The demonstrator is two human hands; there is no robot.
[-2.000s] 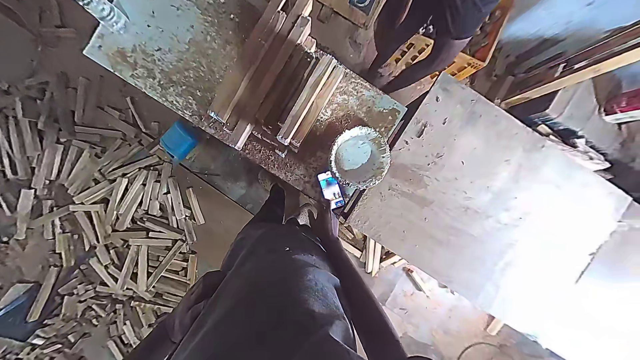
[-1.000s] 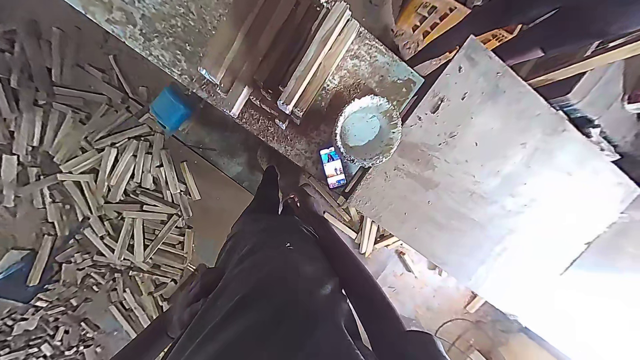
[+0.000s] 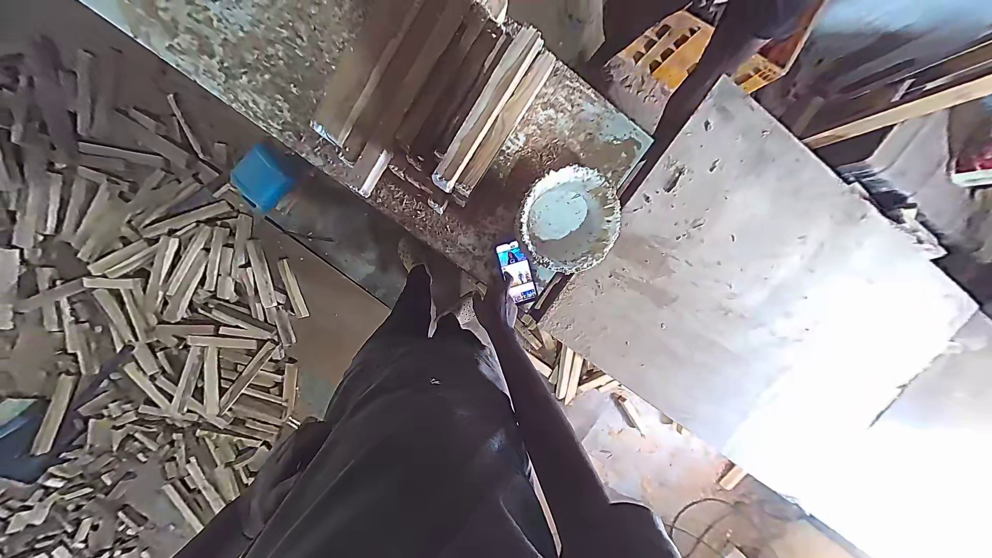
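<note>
A lit phone lies at the near edge of a stained work table, beside a round tub crusted with white residue and holding a pale substance. My right hand is at the phone's lower left side, a finger reaching over the screen; it does not appear to grip the phone. Low at my left side, my left hand is dark against my clothing; its fingers and anything in it cannot be made out. Long wooden strips lie side by side on the table, left of the tub, with pale ends toward me.
Many short wood pieces cover the floor at left, near a blue plastic container. A large pale board extends to the right. Behind are a yellow crate and part of another person. A cable lies lower right.
My right hand was apart from the phone one second ago and now reaches over its screen. The phone has stayed beside the tub.
</note>
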